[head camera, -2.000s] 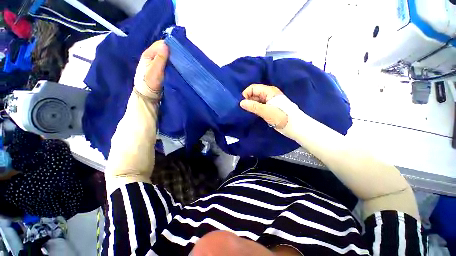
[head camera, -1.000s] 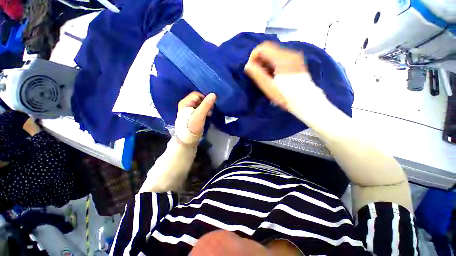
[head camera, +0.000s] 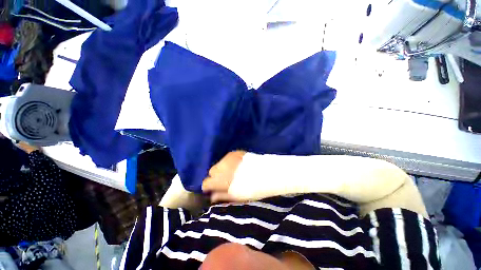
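Observation:
A blue garment panel lies on the white table in front of me, gathered at its middle and spread in two wings, its lower left part hanging over the table's front edge. My right hand is at that lower part near my body, fingers bent and a little blurred; its grip on the cloth cannot be told. My left hand is hidden behind the cloth and my right hand; only its pale sleeve shows. The ribbed strip is not visible.
Another blue panel lies at the left, beside a grey unit with a ringed disc. The sewing machine stands at the upper right. A dark flat object lies at the right edge. A person in dotted clothing is at the lower left.
The panel has been turned or refolded, so its ribbed strip no longer shows. My right hand has moved down and left toward my body. My left hand has gone out of sight.

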